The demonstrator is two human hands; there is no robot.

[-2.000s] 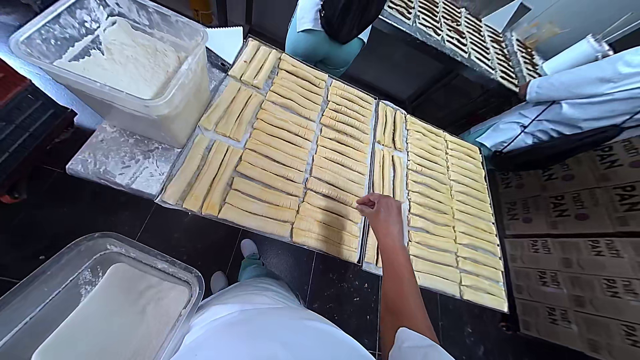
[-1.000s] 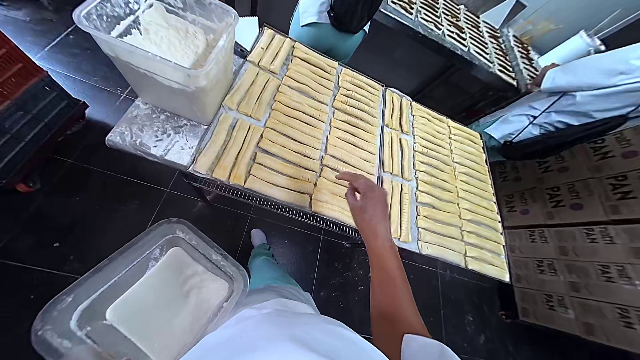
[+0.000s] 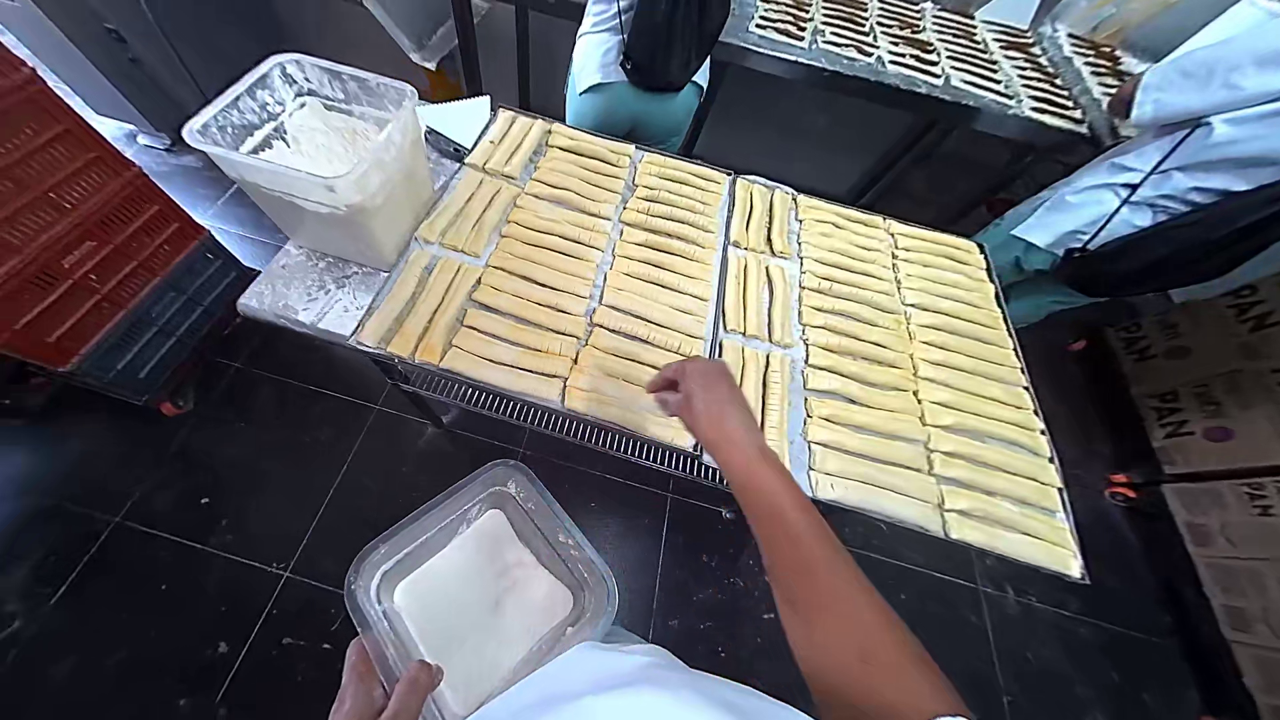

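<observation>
My left hand (image 3: 385,685), at the bottom, grips the near rim of a clear plastic tub (image 3: 590,560) that has a smooth white layer (image 3: 485,600) inside. My right hand (image 3: 690,395) hovers over the near edge of the left baking tray, its fingers bent together; whether something small is pinched in them cannot be seen. Under and around it lie rows of pale dough strips (image 3: 640,325), several dusted orange-brown near the hand. A second tray of dough strips (image 3: 870,390) lies directly to the right, on the same table.
A tall plastic bin of white powder (image 3: 330,150) stands on a floury surface (image 3: 305,290) at the left. Red and dark crates (image 3: 90,230) are beyond it. Two people (image 3: 640,80) (image 3: 1180,170) are at the far side and right, near a bench of filled pastries (image 3: 900,50). Cartons (image 3: 1220,400) are stacked right.
My left hand has come into view on the tub's rim, and the tub has moved toward the middle. My right hand has stayed over the near part of the trays, its fingers now more curled.
</observation>
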